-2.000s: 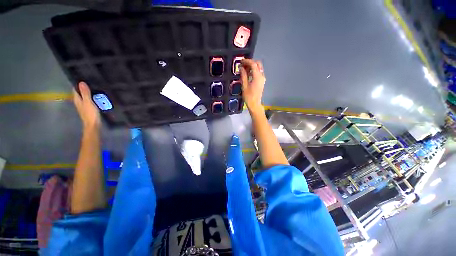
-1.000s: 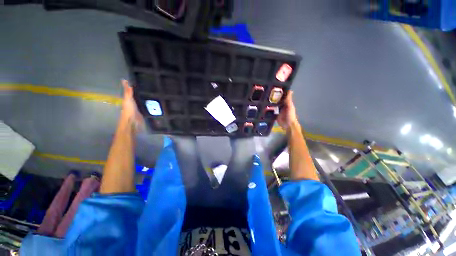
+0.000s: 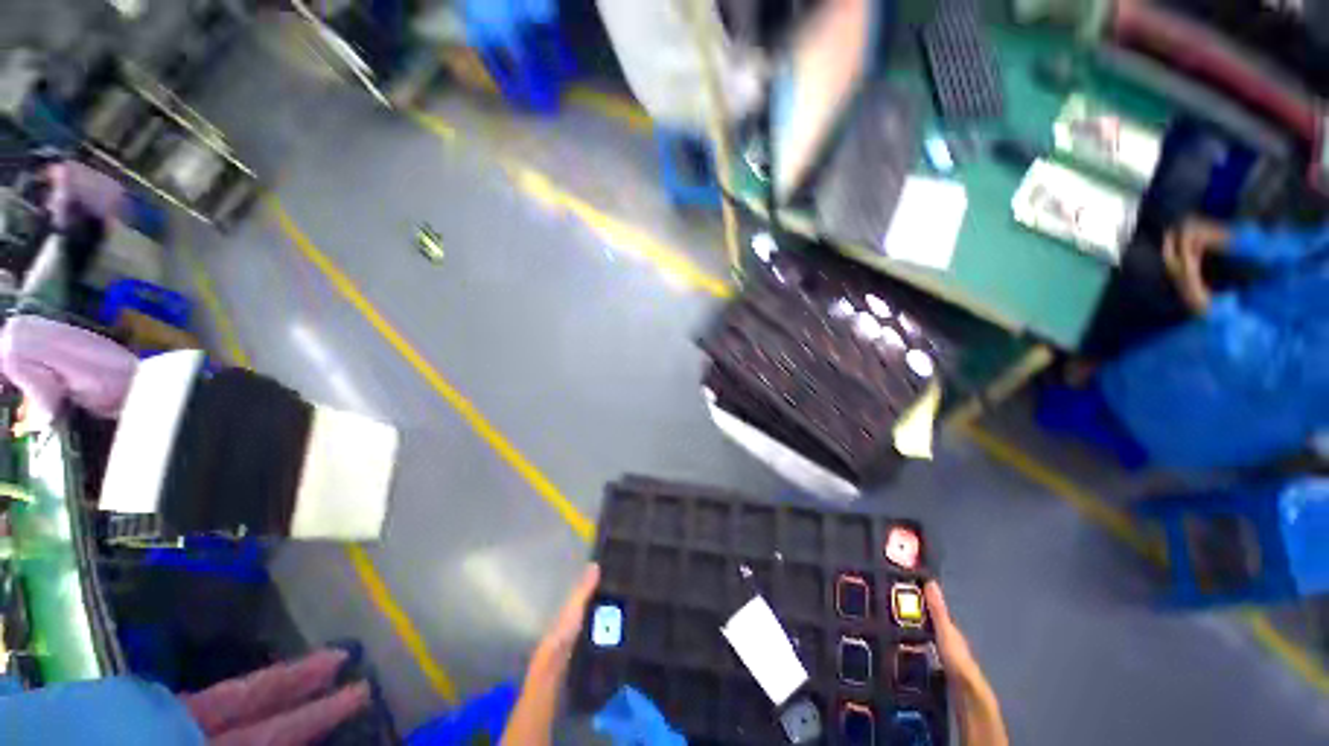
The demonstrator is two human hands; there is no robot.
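I hold a black foam parts tray (image 3: 685,619) low in front of me. My left hand (image 3: 554,656) grips its left edge and my right hand (image 3: 962,670) its right edge; both are partly cut off by the bottom edge. Several watch housings (image 3: 854,660) sit in the right columns. A red-pink part (image 3: 902,547) is at the top right, above a yellow-marked watch unit (image 3: 908,603). A light blue part (image 3: 606,625) lies near the left edge. A white paper slip (image 3: 765,650) lies across the middle, with a grey part (image 3: 800,719) below it.
Stacked dark trays (image 3: 824,364) stand ahead beside a green-topped desk (image 3: 1020,277) with a keyboard (image 3: 962,61) and papers. A person in blue (image 3: 1224,364) sits at right near a blue stool (image 3: 1217,547). At left are a black-and-white stack (image 3: 241,452), a green bench (image 3: 51,554) and pink-clothed legs (image 3: 284,700).
The view has swung to the desk and stacked trays. The tray is now lower in view. My right hand has moved from a watch unit to the tray's right edge.
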